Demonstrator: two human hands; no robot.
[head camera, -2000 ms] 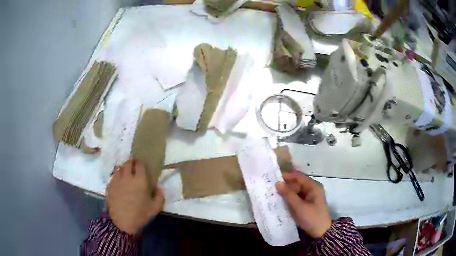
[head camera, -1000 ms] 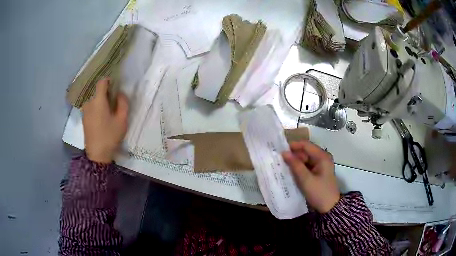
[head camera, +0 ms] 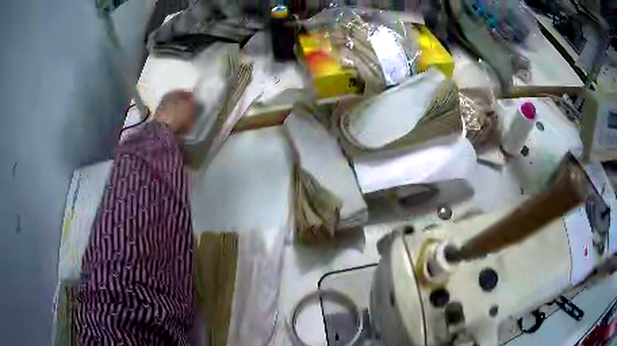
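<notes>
My left hand (head camera: 177, 111) is stretched to the back left of the table, at the left side of a bundle with a white layer and khaki edges (head camera: 233, 86). The hand is small and blurred, so its grip cannot be made out. My right hand is out of the picture. A khaki bundle (head camera: 218, 270) lies beside my left sleeve. Another white-topped khaki bundle (head camera: 318, 203) lies mid-table, and a curved one (head camera: 399, 115) lies behind it.
The cream sewing machine head (head camera: 473, 277) with its wooden rod (head camera: 524, 215) fills the lower right. A tape roll (head camera: 327, 321) lies left of it. A yellow-and-red box (head camera: 327, 64), a plastic-wrapped bundle (head camera: 369, 51), a grey cloth heap (head camera: 199, 30) and a thread cone (head camera: 519, 128) stand behind.
The view has swung up to the back of the table. My left hand has moved from the left bundle to the back. My right hand and the white paper pattern have left the picture.
</notes>
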